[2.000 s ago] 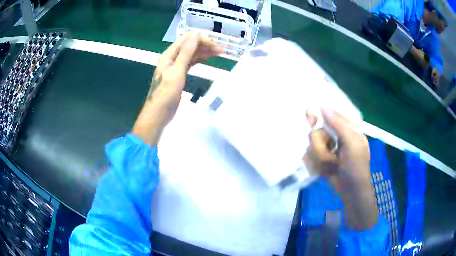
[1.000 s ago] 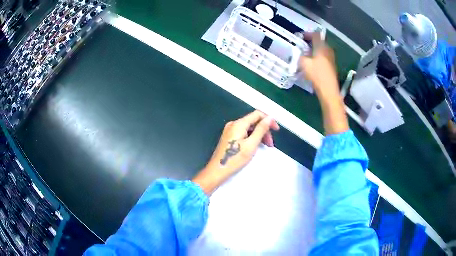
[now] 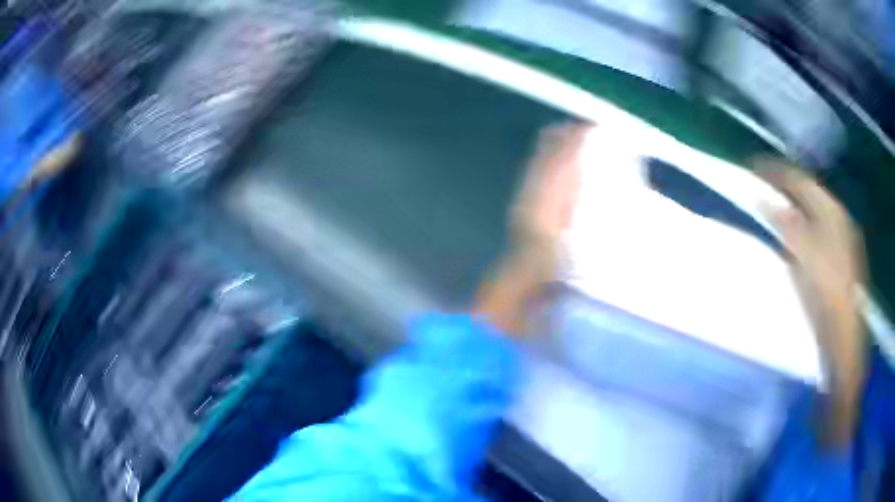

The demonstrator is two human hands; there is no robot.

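Observation:
The frame is blurred. A white appliance housing lies over the white work mat, with a long dark slot or gap near its far edge. My left hand holds the housing at its left side. My right hand holds it at its far right corner. The fingertips are smeared by motion. Whether the housing touches the mat, and whether pads are on it, cannot be told.
The green conveyor belt with its white rail runs behind, bearing blurred white housings. A parts tray is at upper left. A teal turnover crate is at lower left. A person's blue sleeve shows at far left.
The view has swung left and blurred. My right hand has come back from the belt, and a housing is now between both hands above the mat.

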